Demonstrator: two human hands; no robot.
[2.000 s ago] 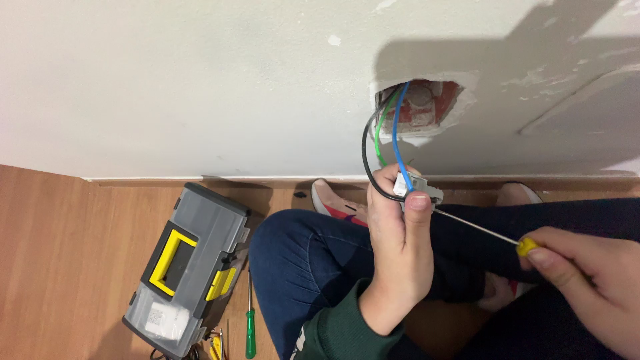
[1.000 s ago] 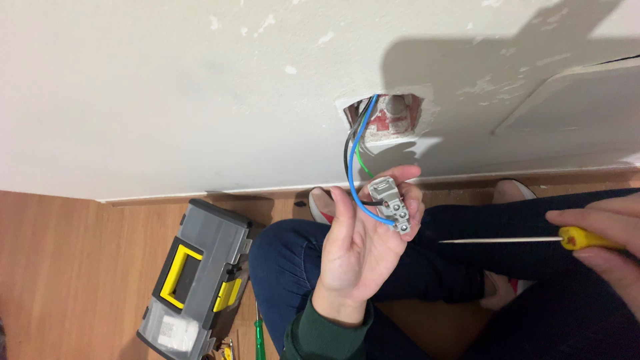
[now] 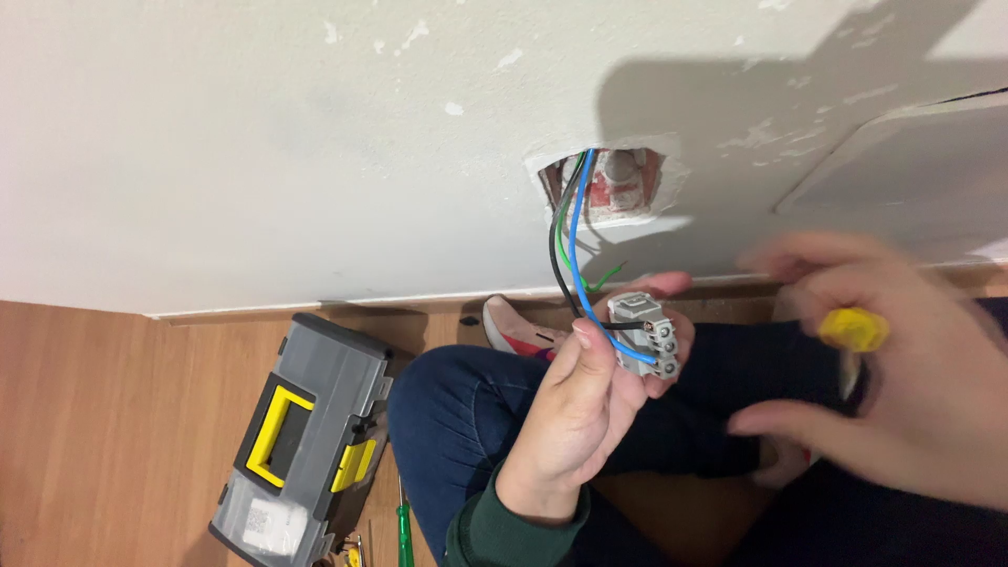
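Note:
My left hand [image 3: 579, 402] holds a grey electrical socket module [image 3: 642, 335] with its screw terminals facing me. A black wire [image 3: 556, 260] and a blue wire [image 3: 576, 236] run from the wall box [image 3: 606, 185] into two of its terminals. A green wire [image 3: 605, 279] hangs from the same box with its bent end loose, behind the blue one. At the right, my right hand [image 3: 890, 370] is blurred, with a yellow-handled screwdriver [image 3: 854, 329] against its palm; thumb and forefinger are spread apart, and much of the shaft is hidden.
A grey and black toolbox [image 3: 331, 370] with a yellow handle lies on the wood floor [image 3: 102, 409] at the left. Beside it are a green-handled screwdriver [image 3: 404, 535] and other small tools. My bent knee [image 3: 441, 402] and a shoe [image 3: 516, 327] are below the wall [image 3: 394, 181].
The screwdriver was at the module two seconds ago, then drew away to the right; its tip no longer points at the module. My left hand has turned the module, bringing its terminals into view.

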